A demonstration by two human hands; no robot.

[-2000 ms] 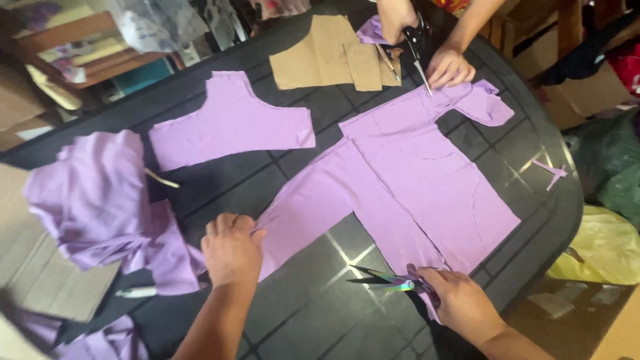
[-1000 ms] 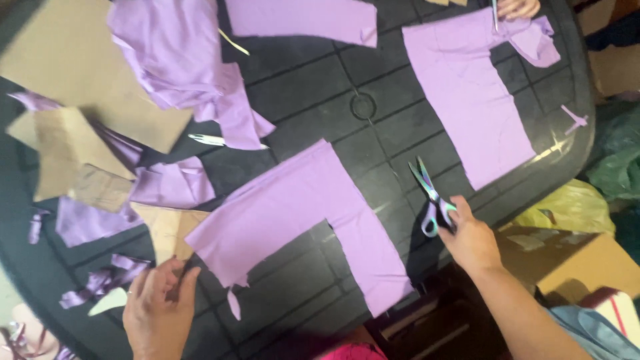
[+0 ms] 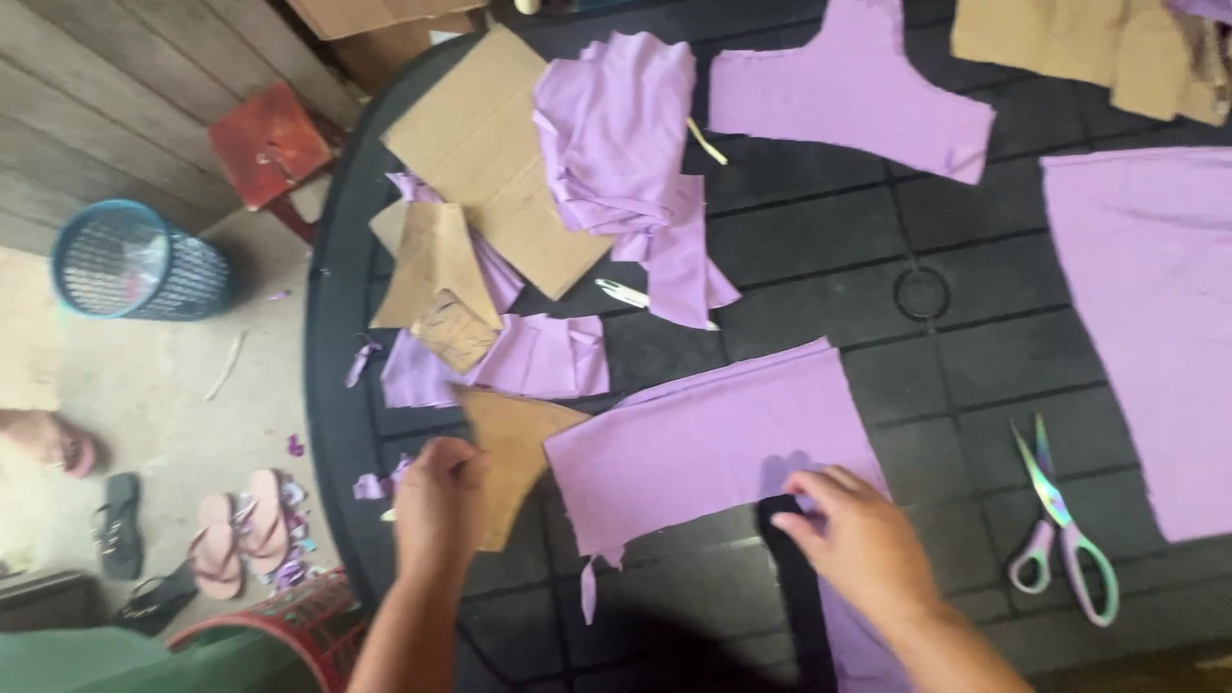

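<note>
My left hand (image 3: 445, 496) is at a brown paper pattern piece (image 3: 520, 457), its thumb and fingertips together near the piece's left edge; blur hides whether it grips it. My right hand (image 3: 852, 529) hovers over an L-shaped purple fabric piece (image 3: 712, 433), fingers curved and apart, nothing in them. The pattern piece touches the fabric's left end. Scissors with iridescent blades (image 3: 1049, 510) lie slightly open on the black table at the right. Beyond them lies a larger purple fabric piece (image 3: 1145, 318). Another cut purple piece (image 3: 847, 96) lies at the top.
Bunched purple cloth (image 3: 621, 135) lies partly on a cardboard sheet (image 3: 481, 135). Pattern pieces (image 3: 433, 265), fabric scraps (image 3: 544, 356) and a white pen-like tool (image 3: 624, 293) are nearby. More brown patterns (image 3: 1078, 48) are at the upper right. Left of the table (image 3: 337, 385) stands a blue basket (image 3: 135, 260).
My right hand has let go of the scissors, which now lie on the table, and has moved left over the fabric. The view has shifted left.
</note>
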